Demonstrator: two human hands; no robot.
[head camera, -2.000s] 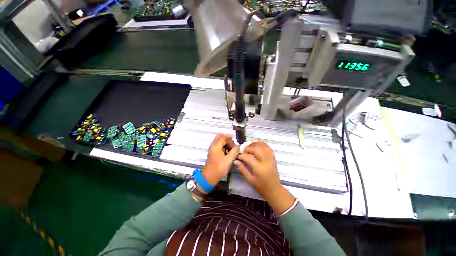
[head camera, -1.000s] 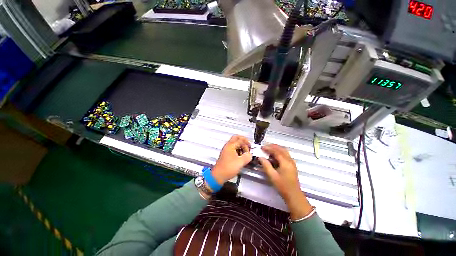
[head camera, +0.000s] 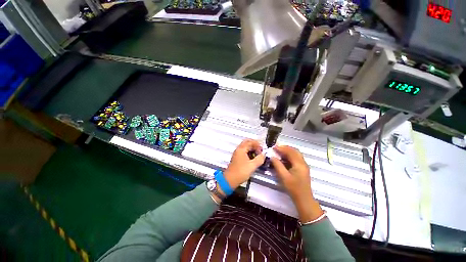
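Observation:
My left hand (head camera: 244, 165) pinches a small dark part, likely a circuit board, mostly hidden by the fingers. My right hand (head camera: 292, 171) is close beside it, its fingertips on a tiny white part (head camera: 269, 152) that meets the board. Both parts are directly under the tip of the dark soldering iron head (head camera: 273, 134). Whether the tip touches them I cannot tell. A black component tray (head camera: 163, 97) lies to the left, with green circuit boards (head camera: 164, 135) heaped along its near side.
The slotted aluminium base plate (head camera: 327, 176) lies under my hands. The metal fume hood (head camera: 260, 38) hangs above. The counter display (head camera: 404, 87) and red-digit temperature controller (head camera: 438, 14) are at upper right. Thin black cables (head camera: 376, 179) run down right of the plate.
The view has shifted, so the scene sits further right and the controller shows. The counter went from 11356 to 11357. My hands stay together under the iron.

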